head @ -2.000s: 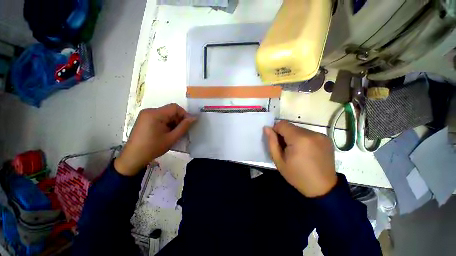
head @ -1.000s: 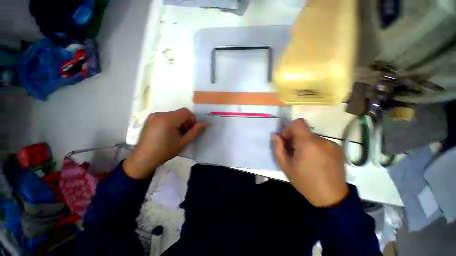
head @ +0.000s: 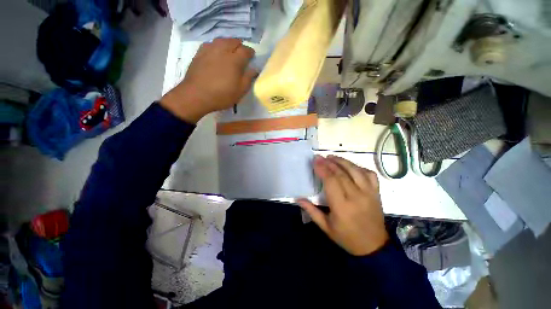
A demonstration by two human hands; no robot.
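The open sewing template point(head: 226, 166) lies on the white table, with its orange tape hinge point(head: 266, 125) across the middle and a red line point(head: 269, 142) just below. A light grey lining piece point(head: 266, 172) lies over its near half. My left hand point(head: 220, 75) is at the template's far half, fingers curled beside the yellowed attachment; its fingertips are partly hidden, so its hold is unclear. My right hand point(head: 350, 196) lies at the near right corner, fingers on the right edge and thumb at the front edge.
The yellowed attachment point(head: 290, 72) covers part of the template. The sewing machine point(head: 423, 36) stands at upper right. Scissors point(head: 396, 151), a dark textured fabric stack point(head: 462, 124) and loose grey lining pieces point(head: 471, 187) lie right. Layered grey pieces point(head: 223, 21) lie at the far left.
My left hand has moved from the near left edge up to the template's far half. My right hand has shifted to the near right corner and spread its fingers. The view has shifted.
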